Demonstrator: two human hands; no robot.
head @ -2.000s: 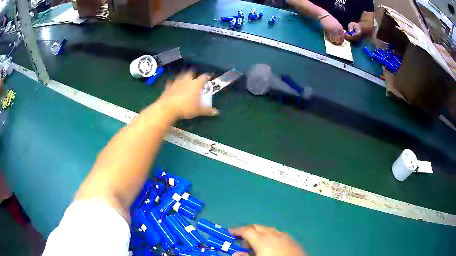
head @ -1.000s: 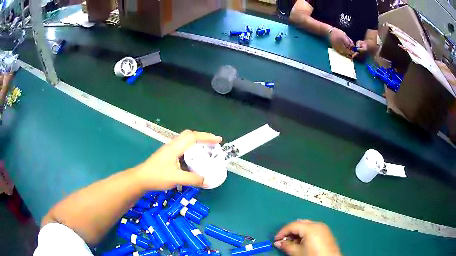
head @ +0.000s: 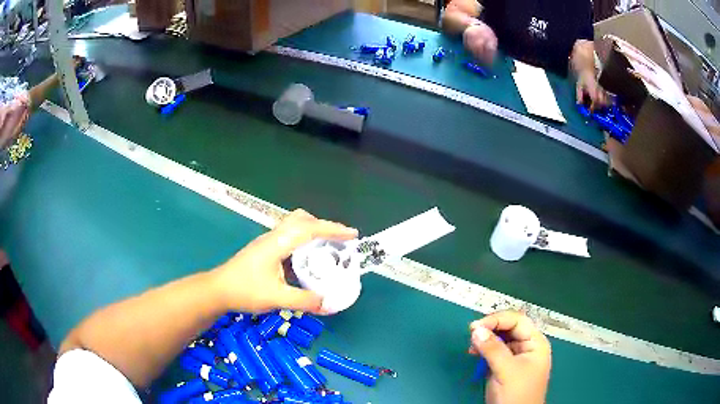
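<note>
My left hand (head: 264, 264) is closed around a white round housing (head: 335, 276), held above the bench near the metal rail. Its flat white arm (head: 418, 233) points up and right, with a small circuit board (head: 370, 252) where cup and arm meet. My right hand (head: 513, 351) is at the lower right, fingertips pinched on the leads of a blue battery pack (head: 479, 368); most of that pack is hidden behind the hand. A heap of blue battery packs (head: 256, 355) lies below my left hand. One loose pack (head: 347, 367) lies at its right edge.
The dark green conveyor (head: 410, 177) bears a white unit (head: 515, 233) at right, a greyish unit (head: 294, 104) and a white unit (head: 163, 92) with a blue pack. A scuffed metal rail (head: 442, 286) edges the belt. Across are cartons (head: 667, 118) and a person's hands (head: 590, 88).
My right hand has lifted and moved right with the battery pack. My left hand still holds the housing. The belt units have moved left. The person opposite has reached to the packs by the carton.
</note>
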